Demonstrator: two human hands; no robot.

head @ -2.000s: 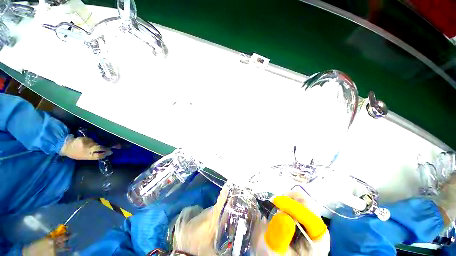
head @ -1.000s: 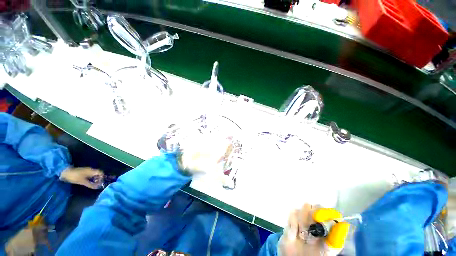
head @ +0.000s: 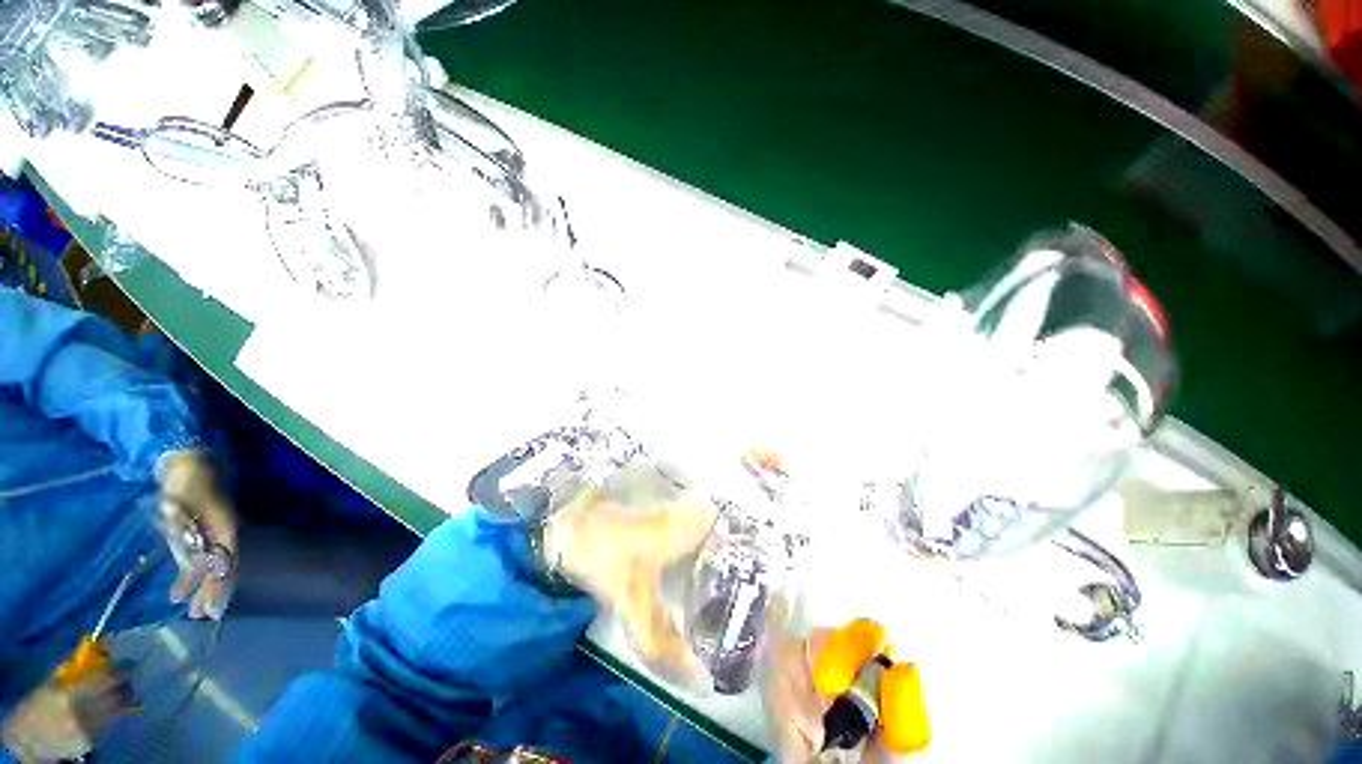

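A clear, glossy balloon-animal body [head: 732, 605] with several rounded lobes lies at the front edge of the white bench. My left hand [head: 635, 560], in a thin pale glove, grips it between two lobes; the fingers are blurred and partly washed out. My right hand [head: 840, 702] is just right of the body, low in the picture and cut off by the bottom edge. Its orange-cotted fingertips [head: 851, 657] hold a small black part [head: 849, 724]. Whether the right hand touches the body is hard to tell in the glare.
A large clear oval shell [head: 1068, 336] and joined clear limbs [head: 1098, 575] lie at the right. More clear figures [head: 321, 239] stand at the back left. A round metal fitting [head: 1280, 537] sits on the bench edge beside the green belt [head: 747, 105]. Neighbour's hands [head: 197, 530] are at left.
The view has swung and come closer. My right hand, with the black part, has moved in beside the clear body. My left hand still grips the body, which was at my lap side two seconds ago.
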